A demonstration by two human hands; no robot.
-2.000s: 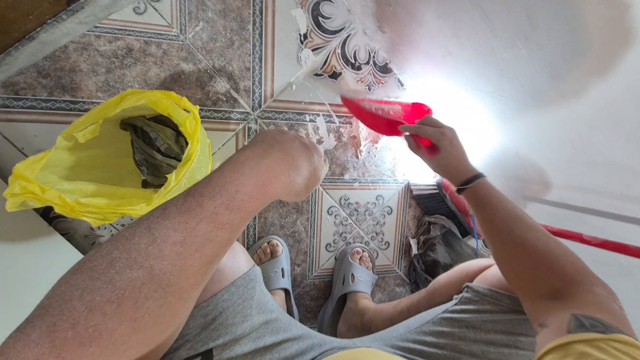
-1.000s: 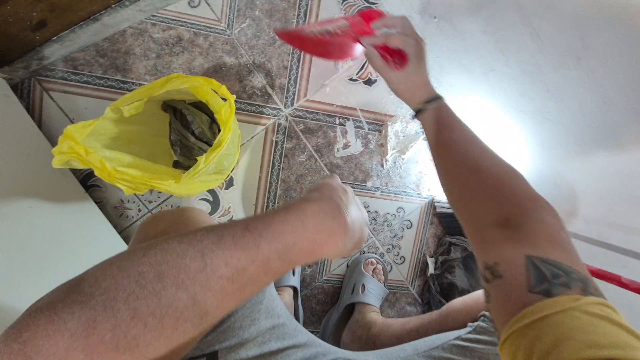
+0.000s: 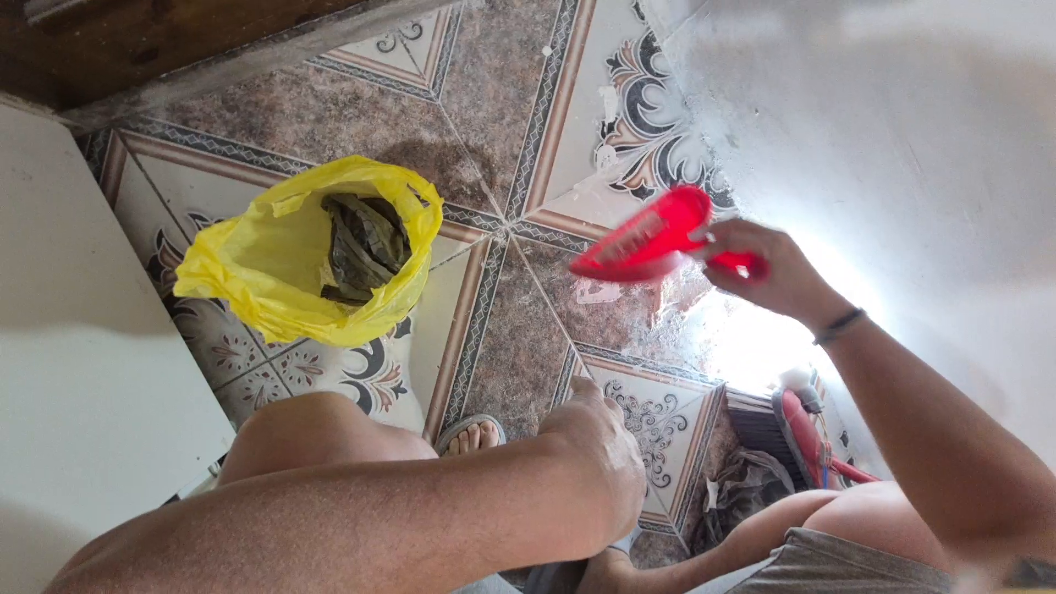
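My right hand [image 3: 763, 268] grips the handle of a red plastic dustpan [image 3: 648, 239], held over the tiled floor right of the view's middle; the dustpan is slightly blurred. My left hand [image 3: 598, 450] is low in the middle, above a patterned floor tile, its fingers bent and partly hidden from view. Whether it holds something small cannot be seen. Left of the dustpan, a yellow plastic bag [image 3: 289, 247] stands with its mouth wide, and dark crumpled material [image 3: 367, 243] lies inside it.
A broom with dark bristles [image 3: 763, 433] and a red head lies at lower right, beside a dark crumpled plastic bag [image 3: 747, 487]. White residue [image 3: 598, 289] marks the floor tiles. A pale wall [image 3: 891, 140] borders the right, a white panel [image 3: 91, 355] the left. My feet are below.
The dustpan in my right hand was tilted over the upper floor a second ago and is now lower. My left hand has moved lower in the view than two seconds ago. The view has shifted.
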